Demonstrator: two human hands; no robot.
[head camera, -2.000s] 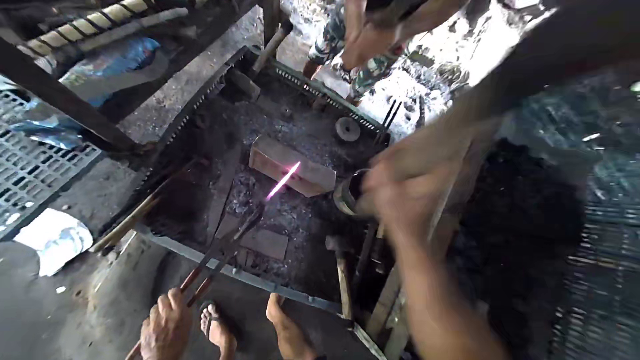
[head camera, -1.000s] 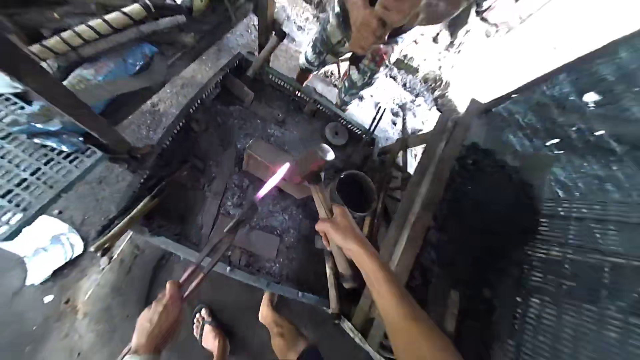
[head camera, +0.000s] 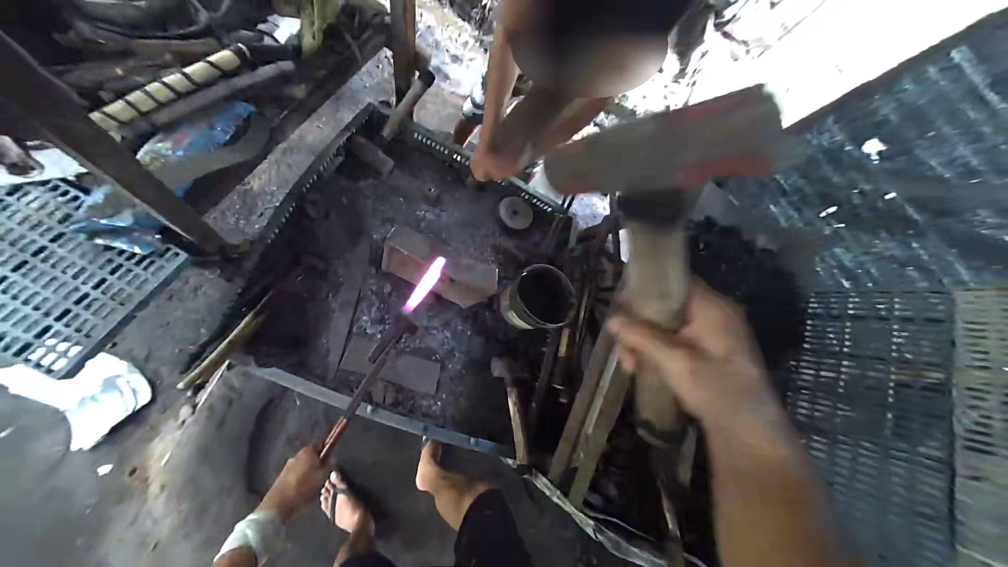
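A pair of long metal tongs (head camera: 366, 383) is held near its rear end by my left hand (head camera: 301, 475). The tongs grip a glowing metal bar (head camera: 425, 285), whose hot end lies over a steel anvil block (head camera: 465, 276). My right hand (head camera: 685, 346) is closed around the wooden handle of a large hammer (head camera: 669, 150). The hammer's head is raised at the upper right, close to the camera and slightly blurred. Dark, ashy ground surrounds the block. A flat metal plate (head camera: 394, 366) lies under the tongs.
A dark-filled can (head camera: 542, 298) stands right of the block, with a smaller hammer (head camera: 513, 409) below it. A co-worker's hands (head camera: 504, 157) are beyond the far edge. A round disc (head camera: 516, 213) lies near that edge. Wooden planks (head camera: 591, 425) run along the right side.
My right hand has lifted the large hammer from beside the block to the upper right. The co-worker leans further over the far edge. The tongs still hold the glowing bar at the block.
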